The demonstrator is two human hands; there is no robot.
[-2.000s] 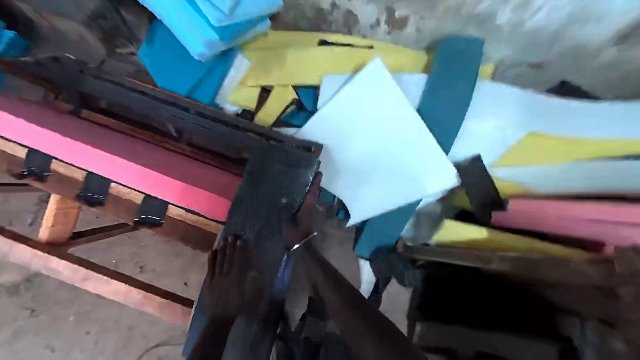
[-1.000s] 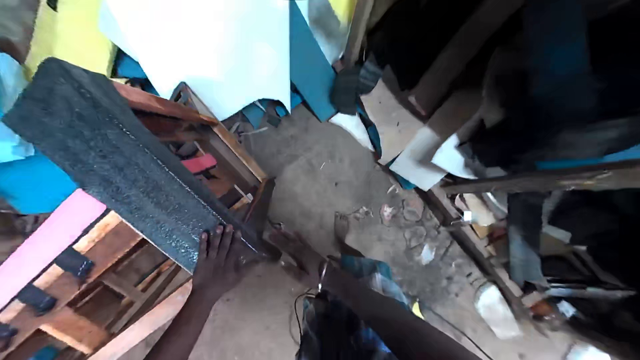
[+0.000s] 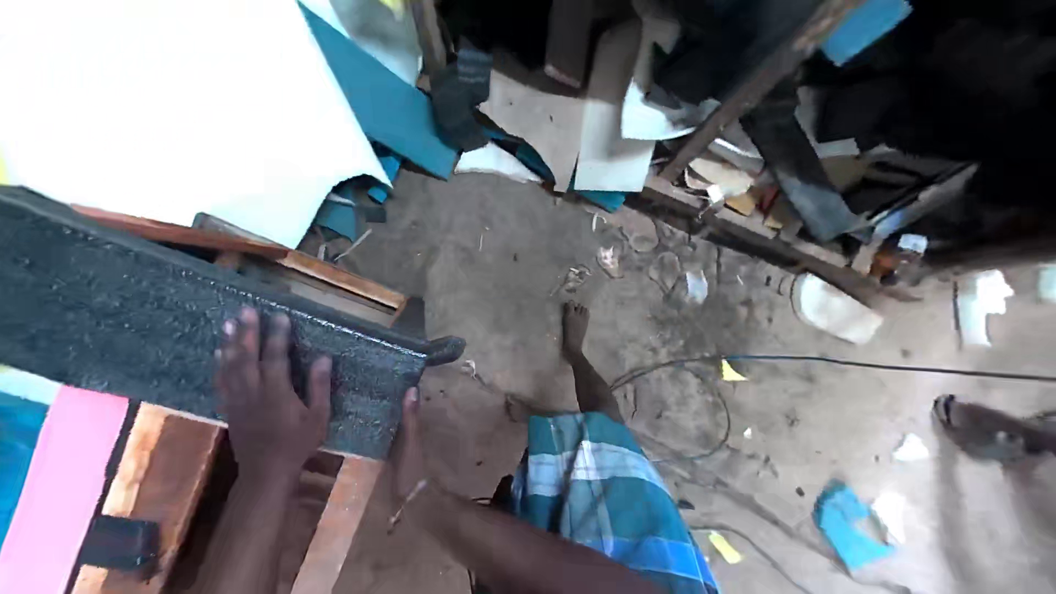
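Note:
My left hand point(image 3: 268, 388) lies flat, fingers spread, on a black textured padded cover point(image 3: 148, 305) with a stitched edge. That cover runs along a wooden frame point(image 3: 346, 276) in the left part of the view. At the cover's near end, my right hand point(image 3: 410, 441) touches the corner with its thumb up against the edge; its other fingers are hidden. A loose black flap point(image 3: 445, 350) sticks out past the corner. Beside the cover lie a pink foam strip point(image 3: 70, 462) and a short black strap piece point(image 3: 120, 543) on the wood.
A large white sheet point(image 3: 181, 107) and blue foam point(image 3: 379, 91) lie beyond the frame. Scraps fill a wooden rack point(image 3: 767, 243) at upper right. A cable point(image 3: 825, 360) crosses the littered floor. Another person's foot point(image 3: 982, 425) is at the right edge.
The view has swung strongly toward the floor on the right. My left hand has stayed on the black cover since a second ago, and my right hand is still at its end.

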